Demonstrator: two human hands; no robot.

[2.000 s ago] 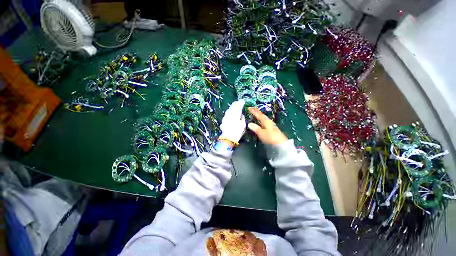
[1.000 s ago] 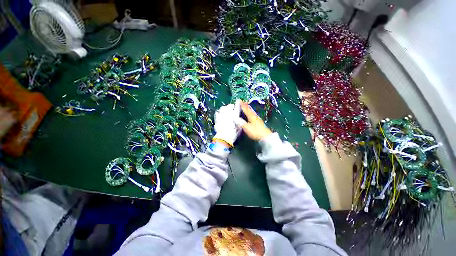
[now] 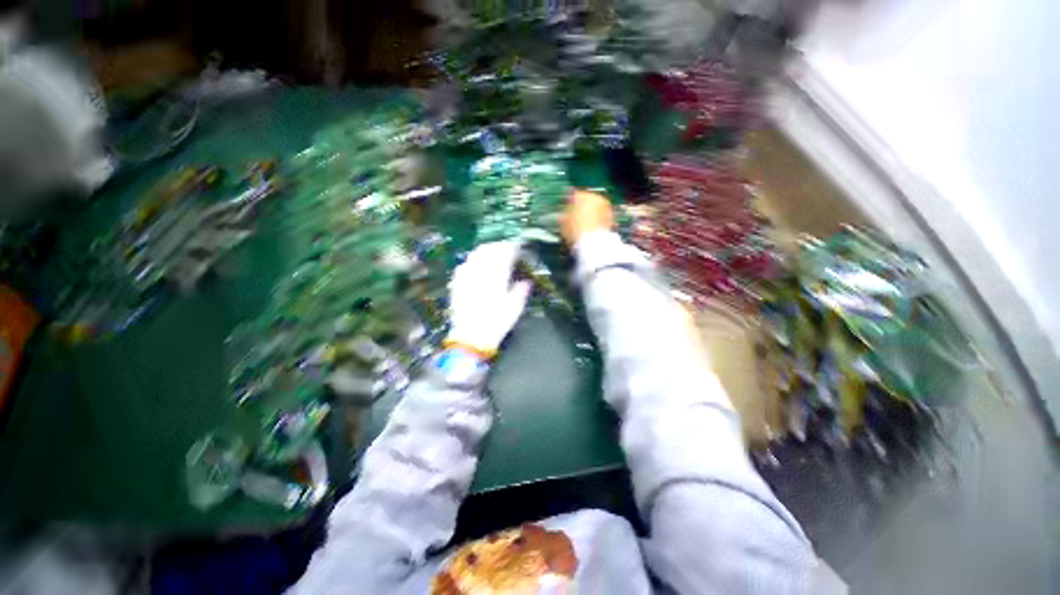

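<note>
The picture is blurred. My left hand point(image 3: 488, 293), in a white glove with a yellow-orange cuff, is at the near end of a small group of green ring coils point(image 3: 511, 186). Blurred wires show beside its fingers; whether it holds any is not clear. My bare right hand point(image 3: 587, 216) is at the right edge of that coil group, apart from the left hand, with its fingers curled. What it holds, if anything, cannot be made out.
Long rows of green coils point(image 3: 337, 233) lie left, with a smaller wired group point(image 3: 192, 227) beyond. A dark coil pile point(image 3: 535, 70) is at the back. Right are a red pile point(image 3: 703, 221) and a coil bundle point(image 3: 860, 308). A blurred white fan point(image 3: 47, 116) stands back left.
My hands have separated; the right hand has moved forward, to the right side of the small coil group. The whole view has shifted and blurred.
</note>
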